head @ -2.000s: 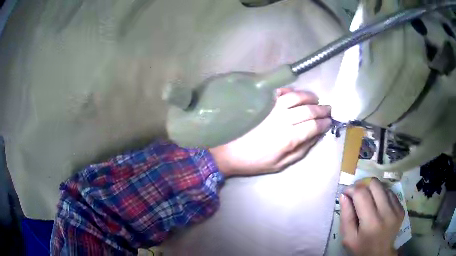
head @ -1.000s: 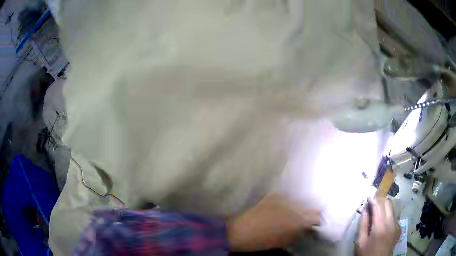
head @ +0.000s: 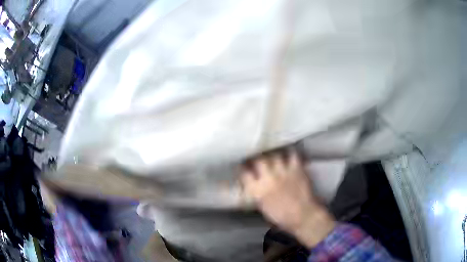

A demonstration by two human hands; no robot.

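A large beige-grey garment panel billows across most of the view, blurred by motion, with a tan seam-like line down it. My right hand is at its lower edge, fingers curled at the fold, gripping the cloth. My left plaid sleeve shows at the lower left. My left hand is not clearly made out there, blurred or hidden by the cloth. More greyish cloth hangs below the panel.
Dark items hang or lie at the far left. Blurred workshop furniture and a blue object stand at the upper left. A pale surface with bright glare is at the right.
The view has swung away from the sewing machine and lamp. The panel is lifted and billowing. My right hand has moved from the machine bed to the cloth edge; my left arm is farther left.
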